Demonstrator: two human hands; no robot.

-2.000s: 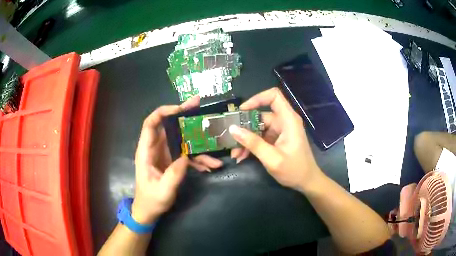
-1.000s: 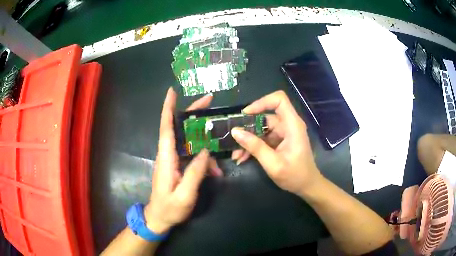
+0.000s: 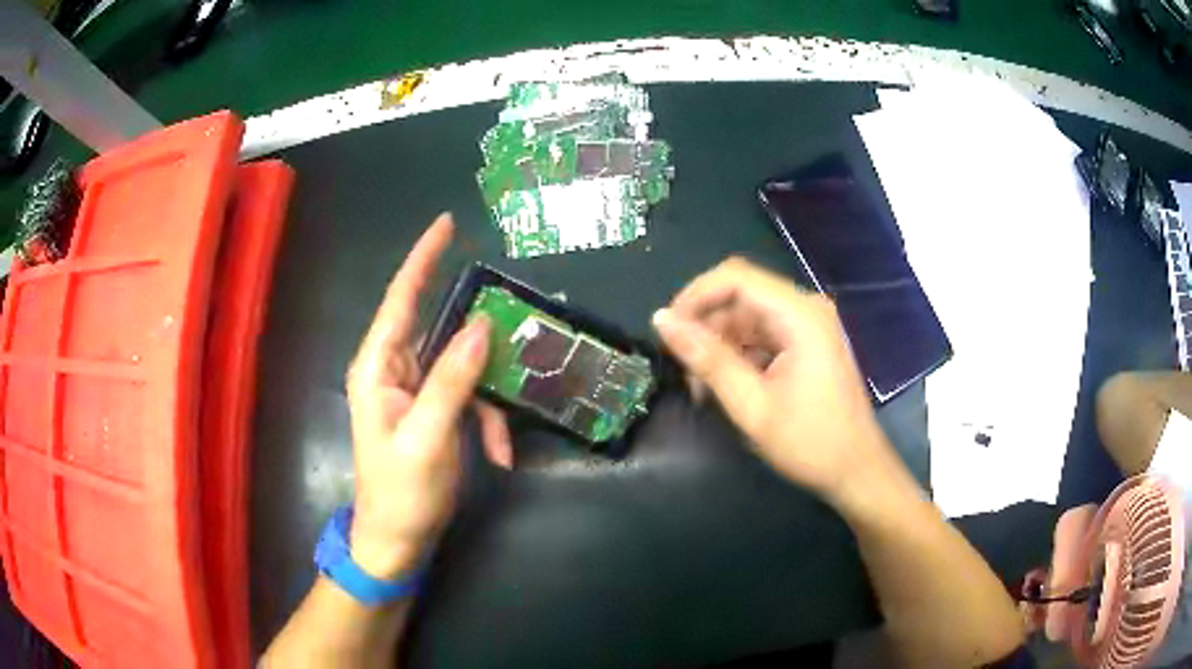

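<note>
A black phone housing point(image 3: 479, 277) with a green circuit board point(image 3: 549, 365) lying in it is tilted down to the right above the bench mat. My left hand point(image 3: 425, 392) holds its left end, the thumb on the board and the index finger raised. My right hand point(image 3: 771, 366) is off the housing, just right of it, with fingers curled and thumb near the index finger. Whether something small is between those fingertips cannot be told. A pile of circuit boards point(image 3: 575, 163) lies beyond the housing.
A large dark smartphone point(image 3: 856, 281) and white paper sheets point(image 3: 1000, 301) lie to the right. Red plastic trays point(image 3: 118, 392) stand at left. A pink fan point(image 3: 1135, 575) and a person's arm point(image 3: 1141, 425) are at the right edge. A green conveyor point(image 3: 523, 20) runs beyond the white rail.
The housing with its board has turned clockwise, its right end now lower. My right hand has let go of it and moved right. My left hand still holds it.
</note>
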